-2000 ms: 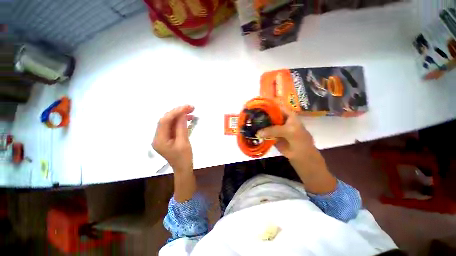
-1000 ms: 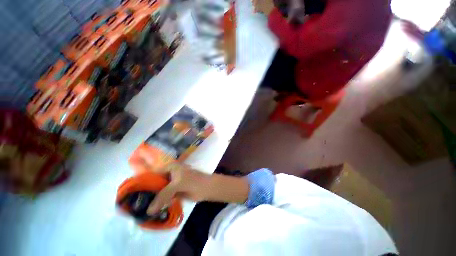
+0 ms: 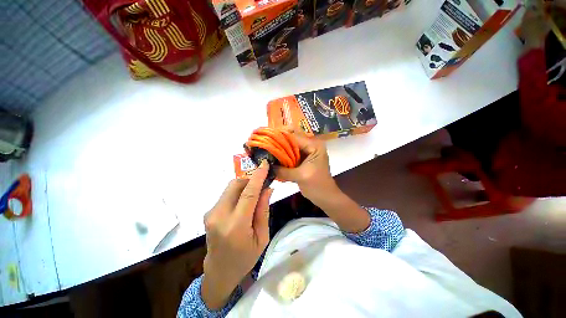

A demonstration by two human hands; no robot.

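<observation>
A coiled orange cord (image 3: 277,144) is held over the table's front edge, tilted. My right hand (image 3: 310,163) grips the coil from its right side. My left hand (image 3: 239,214) has its fingers on the black end fitting (image 3: 264,159) at the coil's lower left; its fingertips partly hide the fitting. A small orange and white card (image 3: 244,164) shows just left of the coil, partly covered. A printed carton (image 3: 326,110) lies flat behind my right hand, its orange end toward the coil.
Orange-topped cartons (image 3: 267,31) stand at the back. A red and gold bag (image 3: 164,37) is back left. A tape dispenser (image 3: 18,197) is far left. A white slip (image 3: 162,225) lies near the front edge. An open carton (image 3: 456,37) and a person in red (image 3: 539,118) are at right.
The view has swung back from the right side. My left hand, out of view one second ago, is now at the coil's black fitting. The coil is turned more on its side in my right hand.
</observation>
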